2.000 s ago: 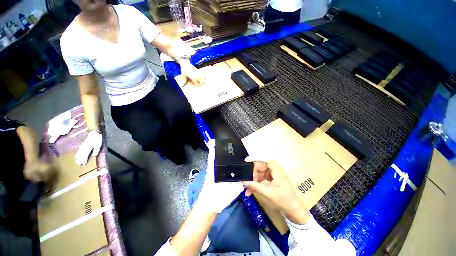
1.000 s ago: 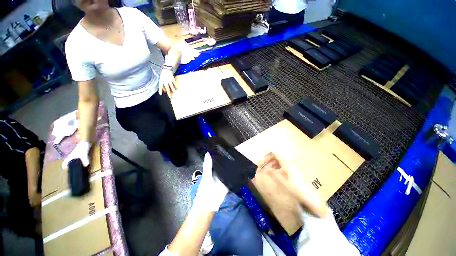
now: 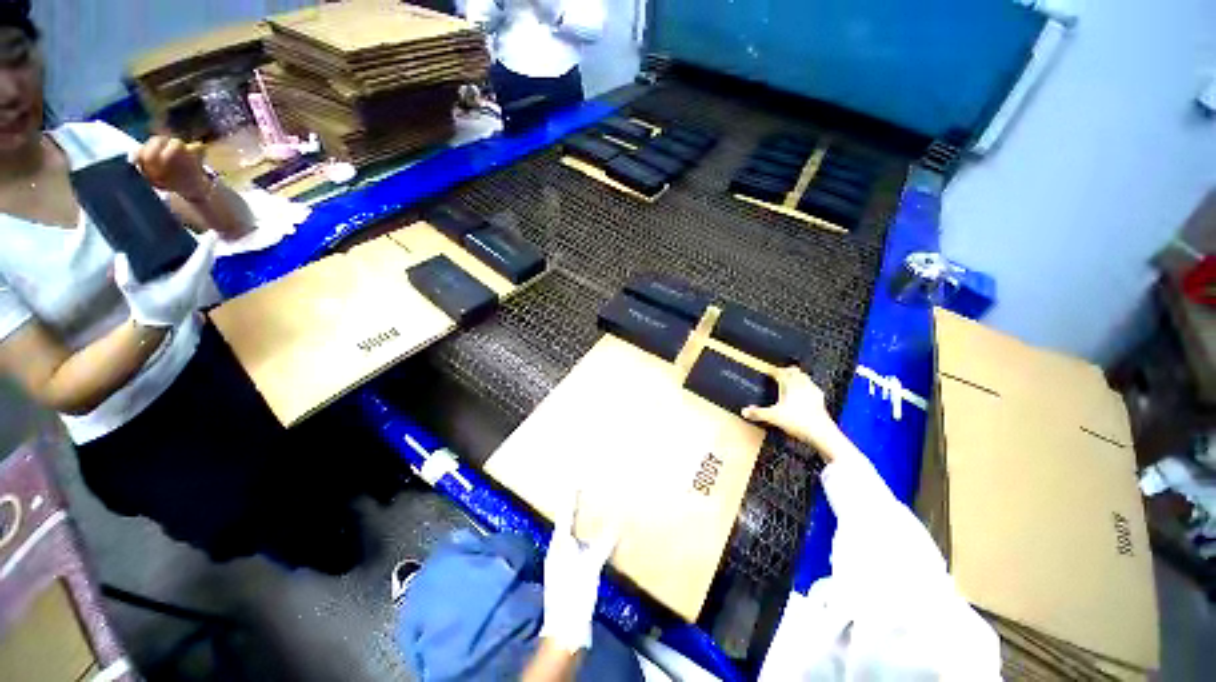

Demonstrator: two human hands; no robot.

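A cardboard sheet (image 3: 627,460) lies on the mesh conveyor in front of me, with four black printed housings at its far end. They form two pairs with a bare tan strip between them. My bare right hand (image 3: 796,410) grips the right end of the nearest right housing (image 3: 728,378), which lies flat on the sheet. My gloved left hand (image 3: 576,560) is at the sheet's near edge, its fingers over the cardboard, with no housing in it.
A coworker at left holds a black housing (image 3: 131,217) beside a second sheet (image 3: 340,320) with three housings. Two loaded sheets lie farther along the mesh belt (image 3: 574,220). Spare cardboard (image 3: 1040,493) stands at right beyond the blue-wrapped edge (image 3: 887,360). Another cardboard pile (image 3: 380,80) is at far left.
The view has turned right. The housing from my hands now lies on the near sheet, beside the single one at right. My left hand has let go. The coworker now holds a housing up.
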